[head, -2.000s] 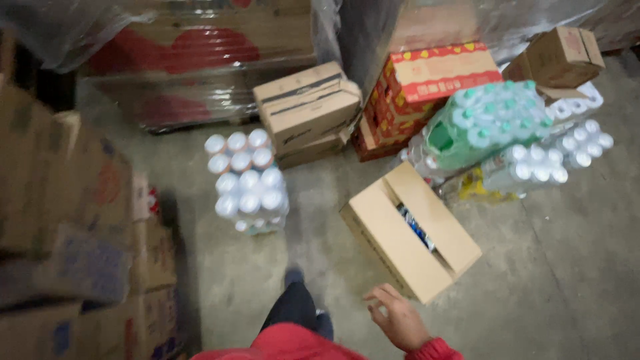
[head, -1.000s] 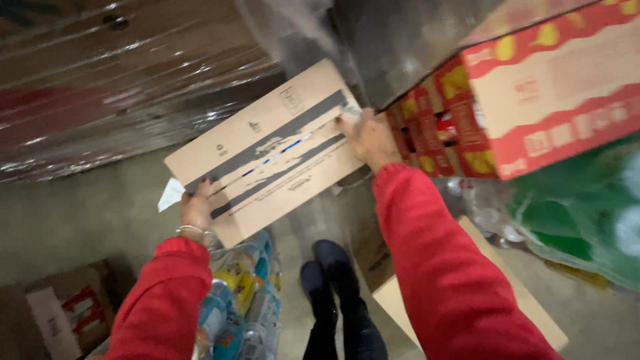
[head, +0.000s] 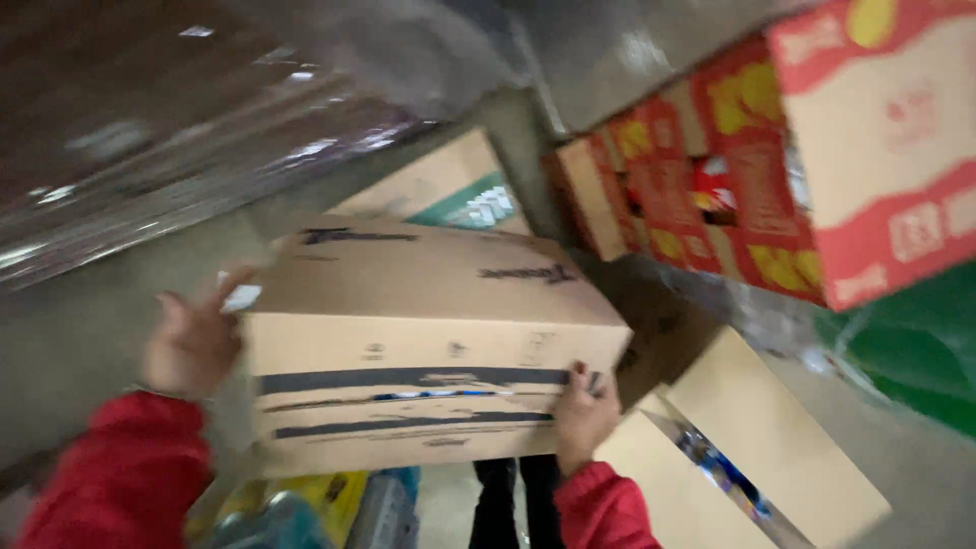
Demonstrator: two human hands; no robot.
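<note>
A cardboard box (head: 435, 290) with dark stripes and a narrow gap along its near face is tilted in front of me. My right hand (head: 585, 415) grips its near right corner, fingertips on the striped face. My left hand (head: 194, 332) is at the box's left end with fingers spread, beside a small white flap or label; whether it touches the box is blurred. Behind the box lies another carton (head: 457, 191) with a green band.
Red and yellow printed cartons (head: 709, 168) are stacked at right, beside green plastic-wrapped goods (head: 907, 343). A partly open cardboard box (head: 778, 427) sits lower right. Wrapped bottles (head: 290, 511) stand below the held box. A film-wrapped pallet load (head: 152, 114) fills the upper left.
The striped box has tipped so that its long side shows, and the green-banded carton behind it has come into view. My left hand, gripping the box a second ago, has its fingers spread now.
</note>
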